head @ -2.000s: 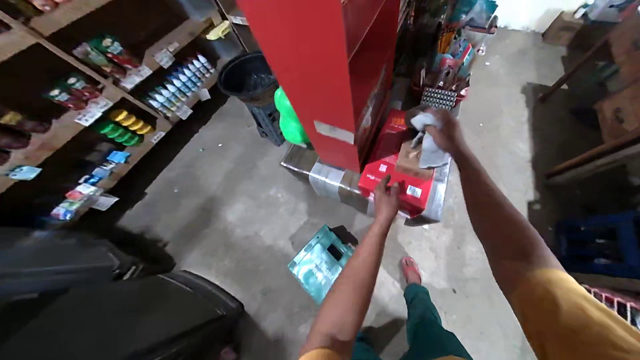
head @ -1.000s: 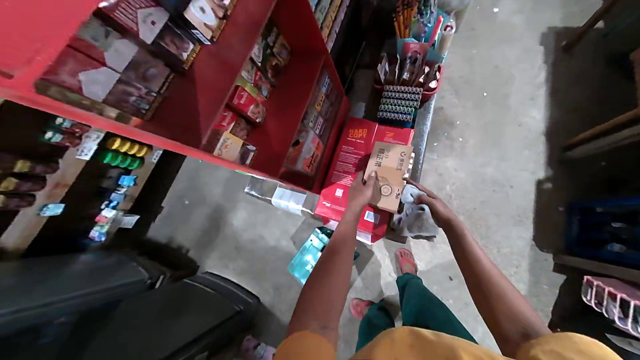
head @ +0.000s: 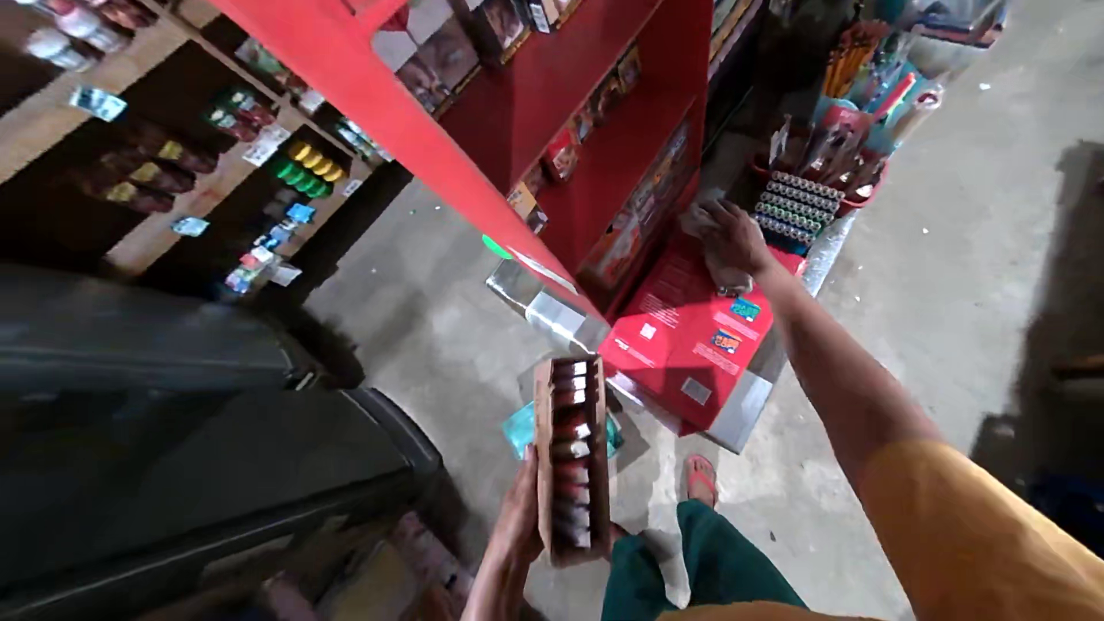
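My left hand (head: 517, 509) holds a narrow open cardboard box (head: 545, 448) by its lower end. Several small packaged items with red and white parts stand in a row inside it. To the upper right, my right hand (head: 737, 241) is closed on a pale crumpled cloth (head: 703, 216), which lies against the top of a red printed carton (head: 681, 319). The carton rests flat beside the foot of a red shelf unit (head: 457, 164). Some of the cloth is hidden under my fingers.
A tub (head: 871, 185) of pens and tools and a stack of patterned tubes (head: 798, 207) adjoin the carton. A teal package (head: 520, 429) lies on the floor. Wooden shelves (head: 147, 233) with small goods stand left, above a large dark case (head: 207, 466).
The small box was over the red carton one second ago; it is now left of it in my left hand. My right hand with the cloth has moved up the carton.
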